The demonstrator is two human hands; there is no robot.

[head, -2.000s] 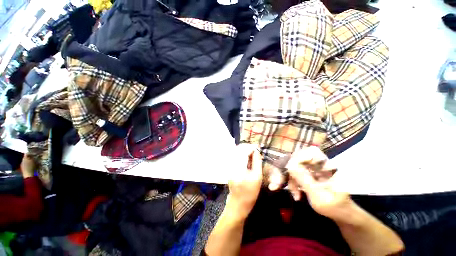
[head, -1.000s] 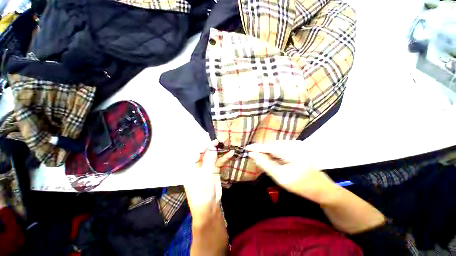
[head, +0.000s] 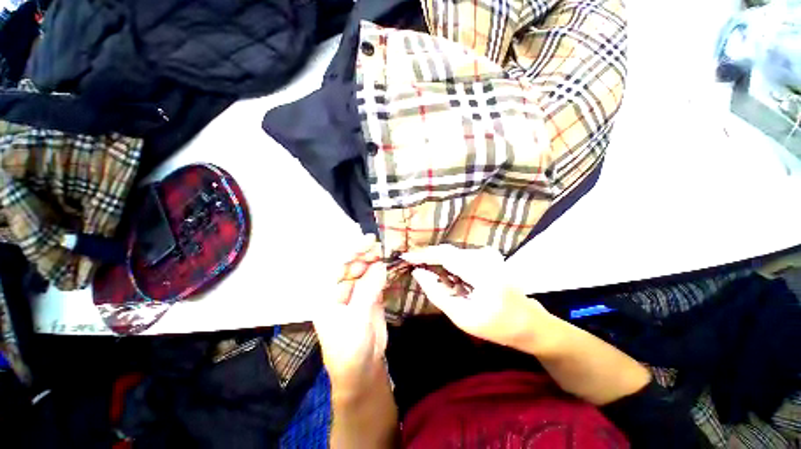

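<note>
A dark jacket with beige check lining (head: 439,149) lies on the white table, its placket edge running down to my hands. Two dark buttons (head: 367,47) show on the placket above my hands. My left hand (head: 356,294) pinches the placket edge near the table's front edge. My right hand (head: 470,285) is beside it, thumb and forefinger closed at the same spot, fingertips almost touching the left ones. A small dark item shows between the fingertips; a needle or thread is too small to tell.
A dark red plaid tray (head: 206,232) with small dark items and a black block (head: 156,230) lies at the left. Other black quilted garments (head: 184,44) lie behind it. Clear plastic (head: 764,61) is at the far right. Dark garments hang below the table edge (head: 202,333).
The view has shifted right and down over the jacket. My hands have come closer together at the placket; the dark item between them shows less than before.
</note>
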